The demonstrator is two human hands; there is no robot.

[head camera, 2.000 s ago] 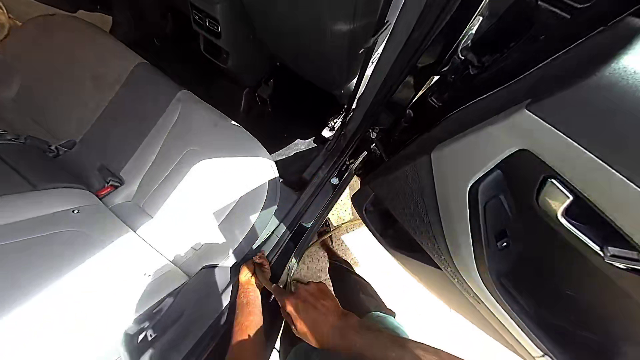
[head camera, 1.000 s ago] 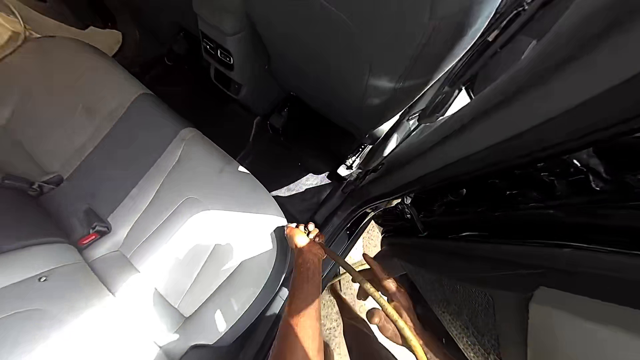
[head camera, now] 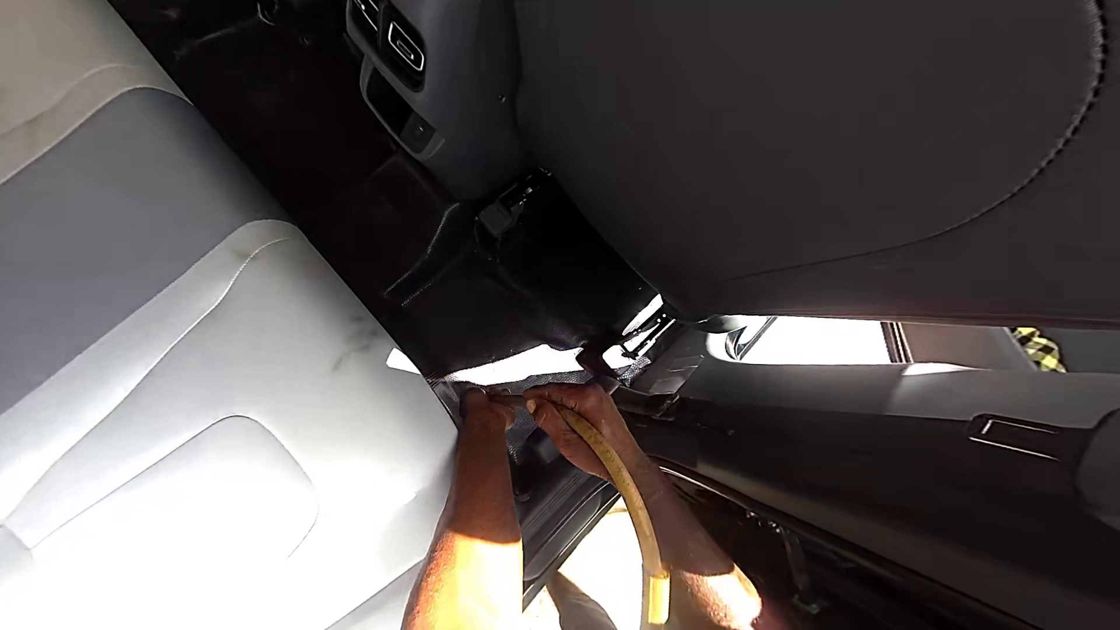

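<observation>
My right hand (head camera: 582, 426) is closed around a yellow hose (head camera: 623, 479) near its far end, low in the rear footwell of a car. The hose curves down between my forearms to the bottom of the view. Just left of it, my left hand (head camera: 487, 409) is at the footwell's edge beside the grey rear seat cushion (head camera: 350, 350); its fingers are partly hidden, so what it holds cannot be told. A thin dark end runs from the hose toward my left hand. Both hands are over the dark floor carpet (head camera: 534, 430) next to a sunlit strip.
The back of a front seat (head camera: 787, 131) fills the upper right. A centre console end with air vents (head camera: 407, 48) stands at the top. Below my hands runs the door sill (head camera: 569, 516), with dark door trim (head camera: 875, 446) to the right.
Both hands have moved from the door opening into the footwell. My right hand, open beside the hose one second ago, has closed on it. The view has moved closer in.
</observation>
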